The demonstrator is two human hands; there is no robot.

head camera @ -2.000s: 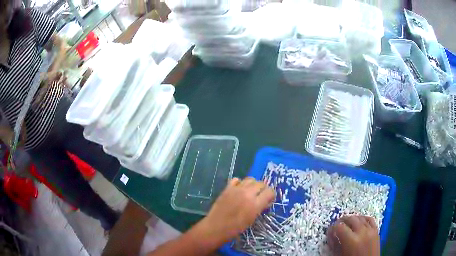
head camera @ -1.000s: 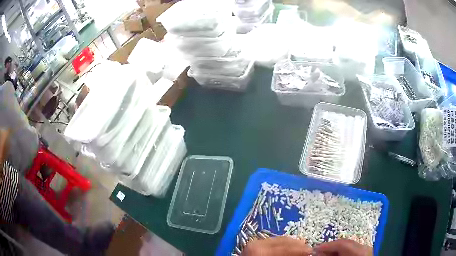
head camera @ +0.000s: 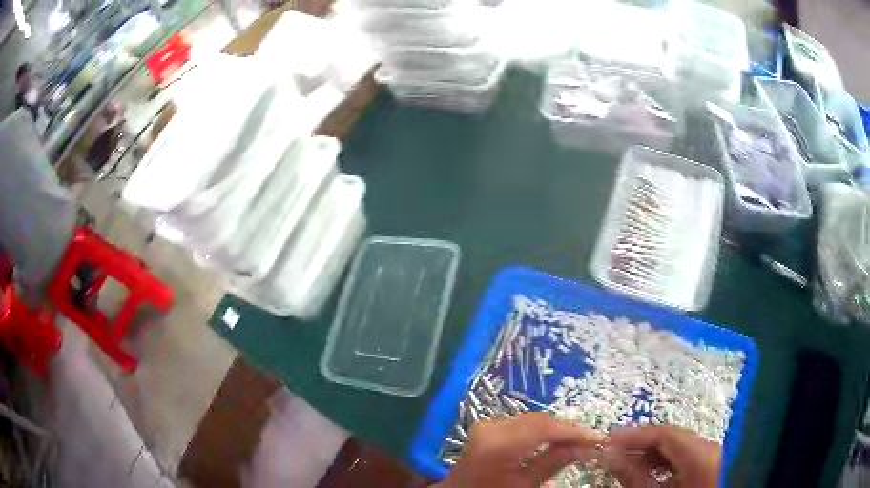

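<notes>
My left hand (head camera: 520,450) and my right hand (head camera: 663,456) are over the front of the blue tray (head camera: 751,391), fingertips close together. Both are cut off by the bottom edge. Their fingers are pinched, but any small part between them is too small and blurred to tell. Slim metal rods (head camera: 485,393) lie in a loose heap at the tray's left. Small white caps (head camera: 668,367) cover its right and centre. Beyond the tray, a clear box (head camera: 704,229) holds a row of rods.
A clear lid (head camera: 393,315) lies left of the tray. Stacked boxes (head camera: 315,243) stand at the left table edge. Small-part boxes (head camera: 763,167) and a clear bag (head camera: 847,253) are at far right. A black object (head camera: 804,415) is right of the tray. A red stool (head camera: 114,295) stands on the floor.
Two seconds ago my hands were apart, the left at the rods and the right on the caps; now they are together. The view has shifted. The person at left is no longer clearly visible.
</notes>
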